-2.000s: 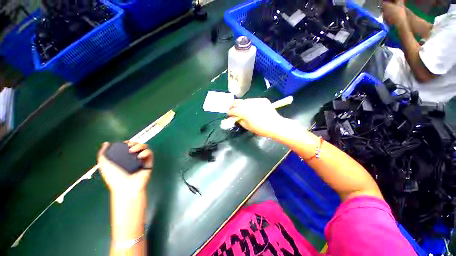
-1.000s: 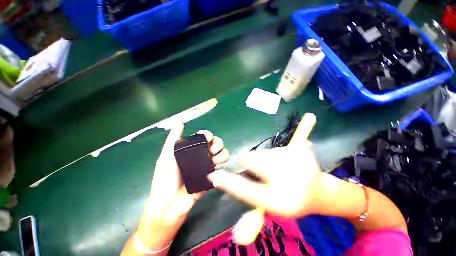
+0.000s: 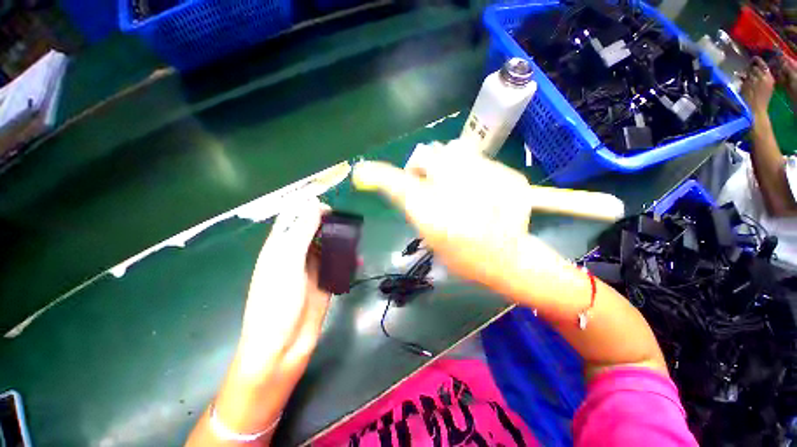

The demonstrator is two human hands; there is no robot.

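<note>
My left hand (image 3: 293,271) holds a black power adapter (image 3: 339,253) upright over the green bench. Its thin black cord (image 3: 408,285) lies bundled on the bench to the right, with the plug end pointing toward me. My right hand (image 3: 463,205) is blurred and raised to the right of the adapter, apart from it. It holds a pale yellow toothbrush (image 3: 577,202), whose stick sticks out to the right; whatever is at its other end is unclear. The white square pad (image 3: 424,157) is mostly hidden behind my right hand.
A white bottle (image 3: 500,109) stands behind my right hand. A blue basket of black adapters (image 3: 682,161) is on the bench; another heap of adapters (image 3: 699,306) is at my right. A blue basket (image 3: 214,33) and papers (image 3: 31,96) are upper left, a phone (image 3: 12,421) lower left. Another person's arm (image 3: 765,144) shows right.
Since a second ago my right hand has lifted away from the adapter, up and forward, with the toothbrush. My left hand has turned the adapter, which now shows a narrower face. The view has shifted slightly.
</note>
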